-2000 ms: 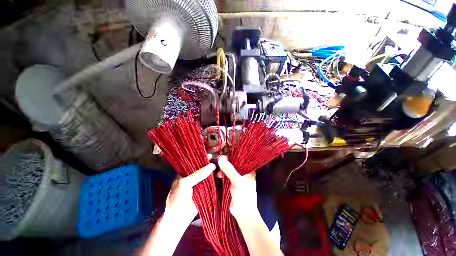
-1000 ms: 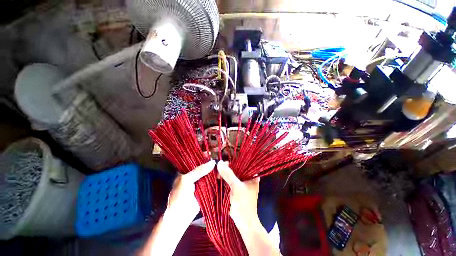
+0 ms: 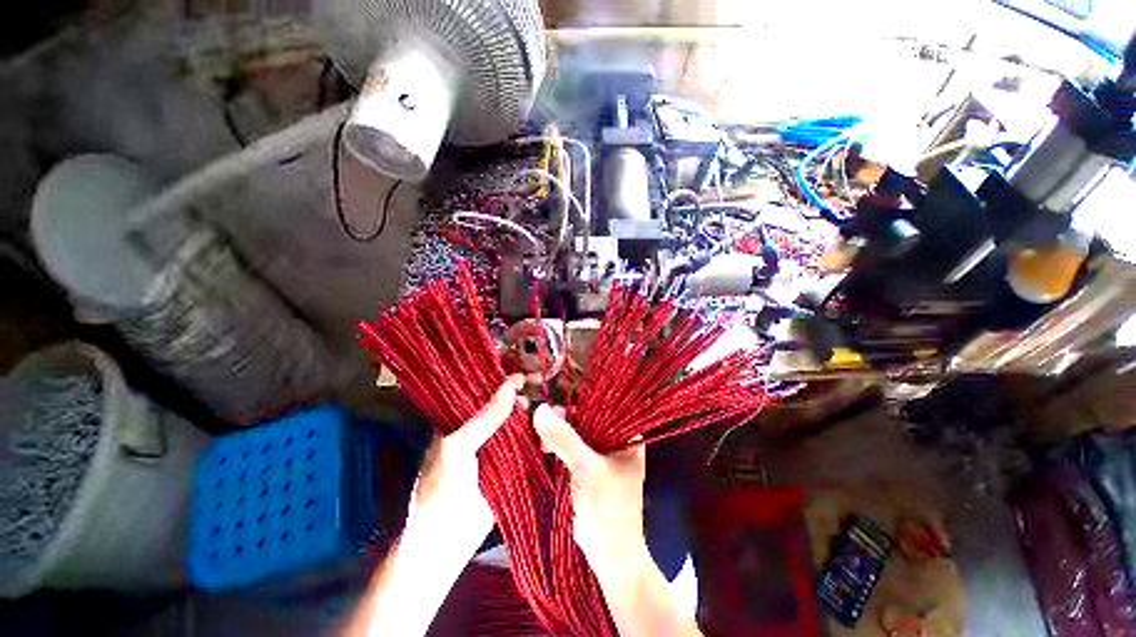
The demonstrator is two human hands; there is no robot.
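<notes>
My left hand [image 3: 463, 458] is closed round a fanned bundle of thin red cords [image 3: 436, 355]. My right hand [image 3: 596, 479] is closed round a second fanned bundle of red cords [image 3: 660, 380], some with pale tips. The bundles meet below my hands and hang towards my lap. A single red cord [image 3: 537, 305] stands upright between the bundles, above my fingertips. A grey-black machine with an upright cylinder [image 3: 627, 187] stands directly ahead. A pale rounded part [image 3: 533, 348] sits just beyond my fingertips; the cords partly hide the machine's front.
A white fan [image 3: 405, 112] stands at upper left. A blue plastic stool [image 3: 268, 498] and a pale bucket [image 3: 125, 479] of silvery pieces are at lower left. A dark machine [image 3: 959, 249] is at right, with hoses [image 3: 816, 162] behind. Silvery bits litter the bench.
Over the two seconds, the right-hand bundle has spread further right. My left thumb has moved slightly up, and the two thumb tips are a little further apart. The upright cord between the bundles appears lower.
</notes>
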